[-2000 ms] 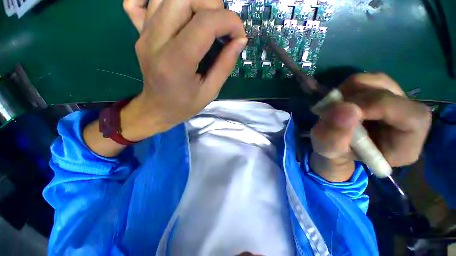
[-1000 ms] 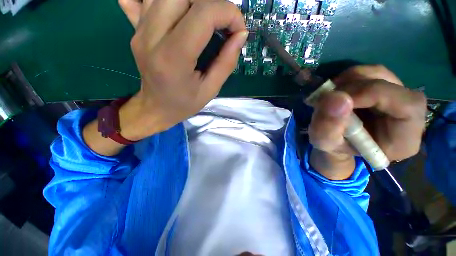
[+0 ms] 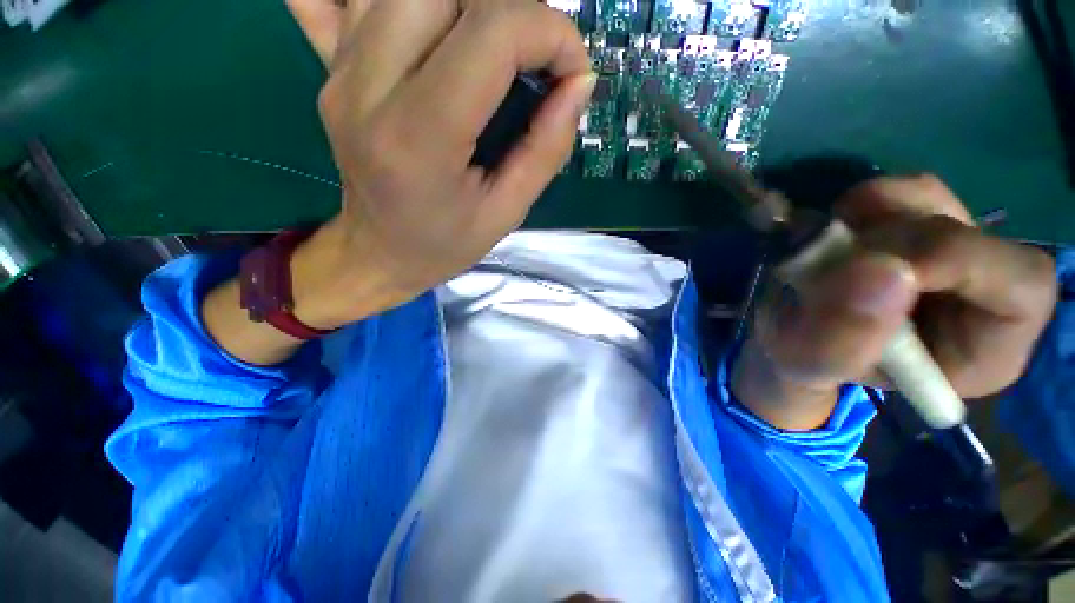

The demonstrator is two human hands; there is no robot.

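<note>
A PCB panel [image 3: 707,88] of small joined green boards lies on the green mat, its left part hidden behind my left hand. My left hand [image 3: 442,141] has thumb and index finger pinched together at the panel's left side. A thin strand of solder wire [image 3: 265,161] runs to this hand from the left. My right hand [image 3: 908,283], slightly blurred, is shut on the soldering iron [image 3: 925,383] by its cream grip. The iron's dark barrel points up and left over the panel, its tip above the boards; contact cannot be told.
The green mat [image 3: 177,106] ends just in front of my body. A shiny silver spool [image 3: 14,253] is at the far left edge. White sheets [image 3: 30,10] show at the top left corner. A dark cable [image 3: 1043,83] lies at the top right.
The right hand and soldering iron have moved to the right and slightly down, and the tip has shifted right over the boards. The left hand has moved slightly right, still pinched.
</note>
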